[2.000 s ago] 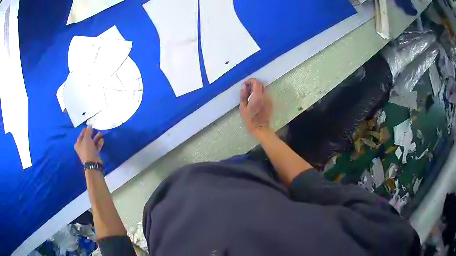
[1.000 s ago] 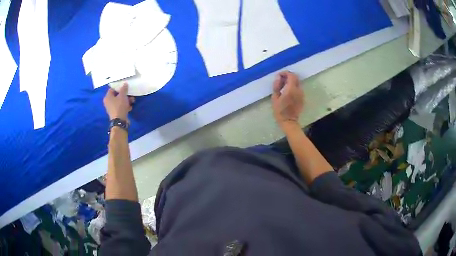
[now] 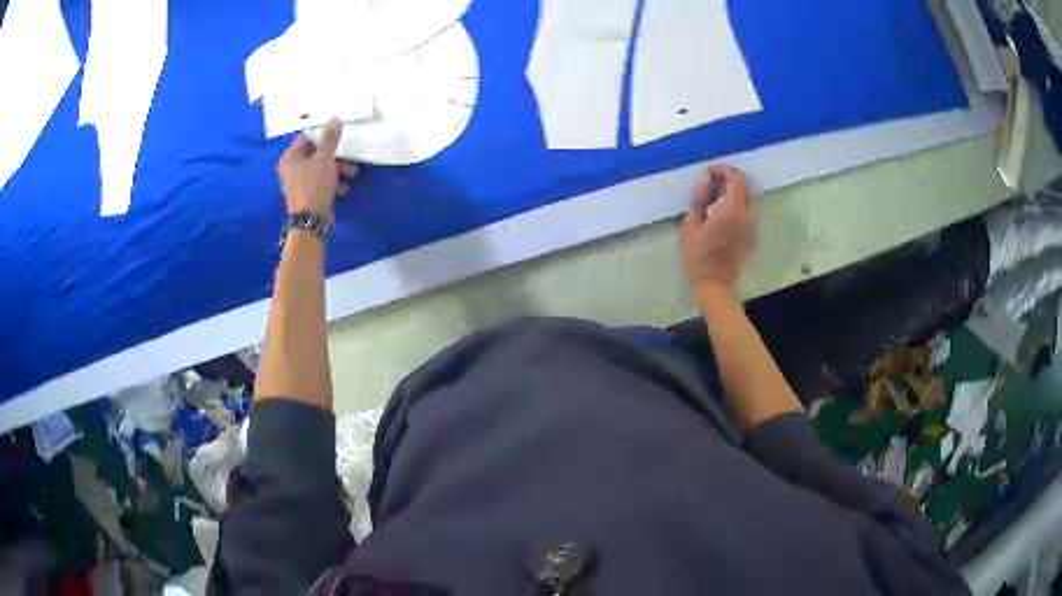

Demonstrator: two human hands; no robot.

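White overlapping pattern pieces point(image 3: 425, 99), one with a broad round edge, lie flat on the blue fabric point(image 3: 489, 175). My left hand point(image 3: 312, 181), with a watch on the wrist, has its fingertips on the stack's lower edge by a small dark mark; whether they pinch the card is not clear. My right hand point(image 3: 720, 227) rests at the near edge over the pale underlay paper, fingers curled around a small white object point(image 3: 714, 196), mostly hidden. A pair of body panels point(image 3: 693, 76) lies right of the stack with a narrow blue gap between them.
Narrow white pattern pieces point(image 3: 122, 99) lie at the far left. The underlay paper point(image 3: 547, 227) runs along the pale-green table edge point(image 3: 850, 210). A pale wooden bar point(image 3: 1016, 134) is at the right end. A dark plastic-wrapped bundle point(image 3: 873, 303) and scraps point(image 3: 972, 408) lie below the table.
The view has shifted, so the fabric and patterns appear further right and higher. My left fingertips have moved from just below the stack onto its lower edge. My right hand stays curled near the table edge.
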